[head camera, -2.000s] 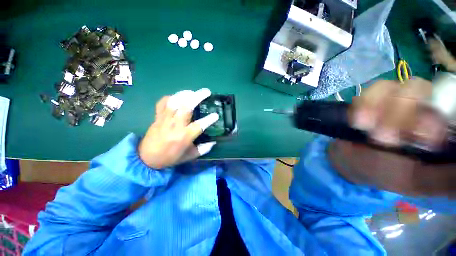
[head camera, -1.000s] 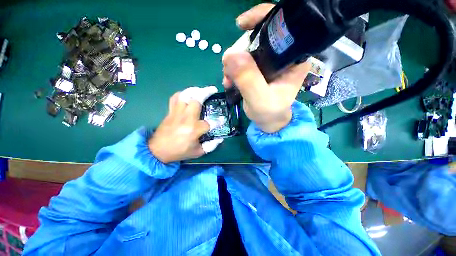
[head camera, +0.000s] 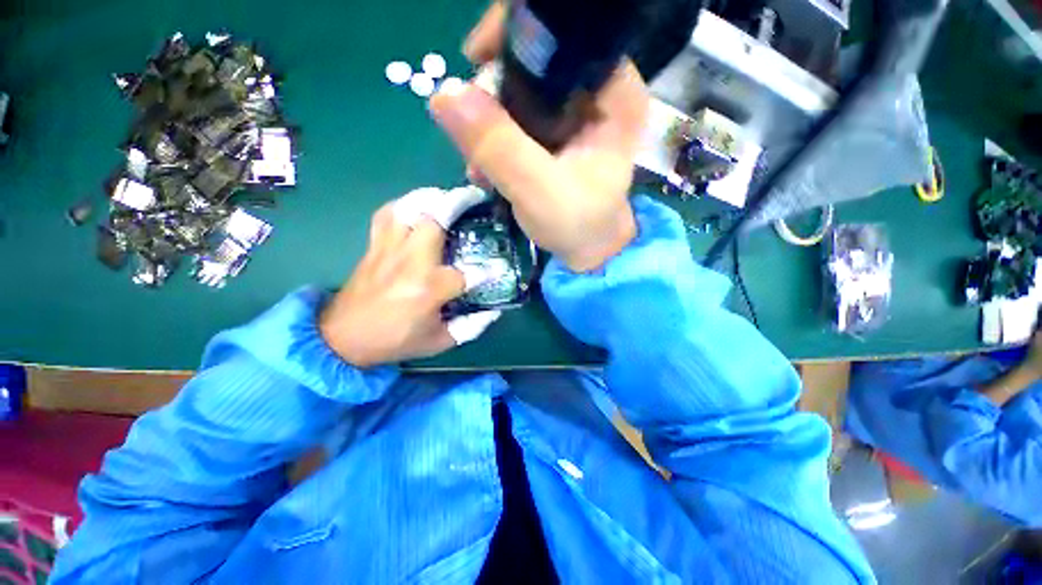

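The black square housing (head camera: 529, 274) lies on the green mat near its front edge, with the circuit board (head camera: 485, 254) inside it. My left hand (head camera: 394, 274), with white finger covers, holds the housing from its left side, one fingertip over the board. My right hand (head camera: 554, 171) is wrapped around the black electric screwdriver (head camera: 571, 46), held upright above the housing's upper part. The screwdriver is blurred, and its bit is hidden behind my right hand.
A pile of metal clips (head camera: 200, 149) lies at left. White discs (head camera: 423, 82) lie beyond the housing. The screw feeder (head camera: 731, 80), bubble-wrap bag (head camera: 880, 143), pale ring (head camera: 803, 226) and small clear bag (head camera: 862, 278) are at right. Another person's sleeve (head camera: 948, 429) shows at lower right.
The right hand has brought the screwdriver from the right side to above the housing, then shifted slightly left and tilted it more upright. The left hand still holds the housing.
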